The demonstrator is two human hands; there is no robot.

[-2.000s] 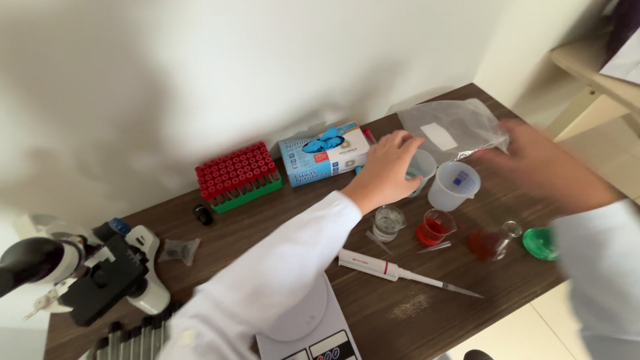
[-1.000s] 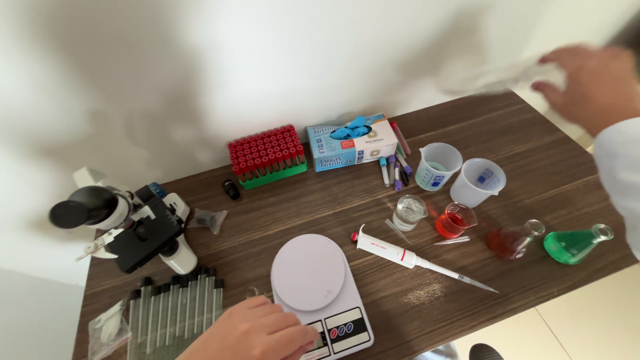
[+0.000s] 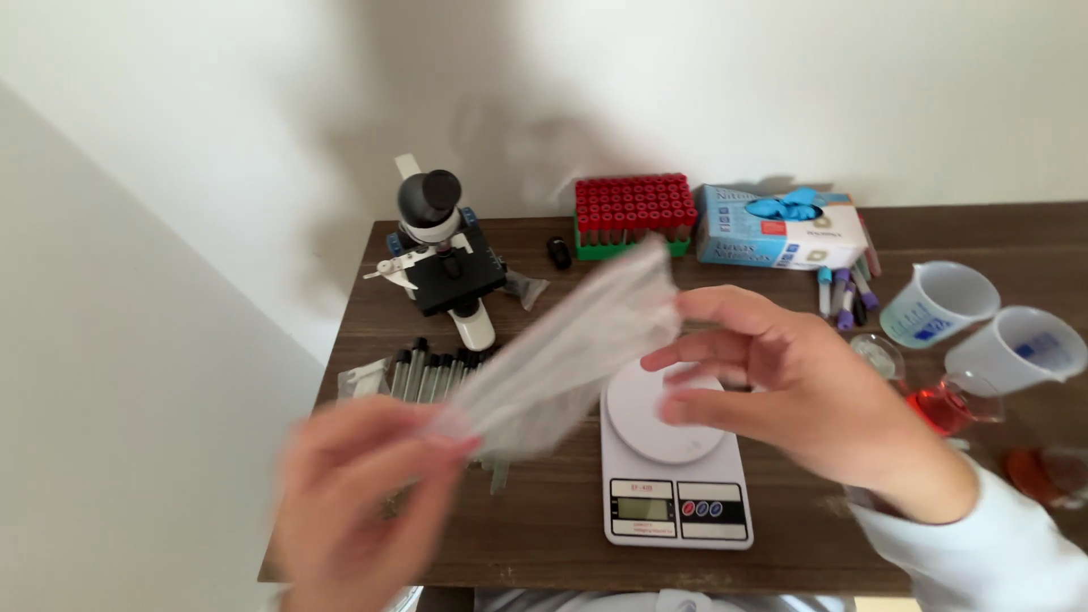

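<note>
My left hand (image 3: pixel 374 493), blurred, pinches the lower left corner of a clear plastic bag (image 3: pixel 569 357) between thumb and fingers. The bag slants up and to the right, above the table. Beside its upper right edge is my right hand (image 3: pixel 756 382), fingers apart; whether the fingertips touch the bag is unclear. Under that hand lies a white digital kitchen scale (image 3: pixel 677 510), its round platform partly hidden by the fingers. Black-capped glass tubes (image 3: pixel 425 374) stick out behind the bag at the left.
At the back stand a microscope (image 3: pixel 450 263), a rack of red-capped tubes (image 3: pixel 636 212) and a nitrile glove box (image 3: pixel 778 234). Capped tubes (image 3: pixel 846 297), two plastic beakers (image 3: pixel 939 302) (image 3: pixel 1016 348), a beaker of red liquid (image 3: pixel 943 408) and a blurred flask (image 3: pixel 1045 476) are at the right.
The bag, earlier at the right with my right hand, is now in front of me over the scale and tubes. My left hand has left the scale's front and holds the bag. The view has swung left.
</note>
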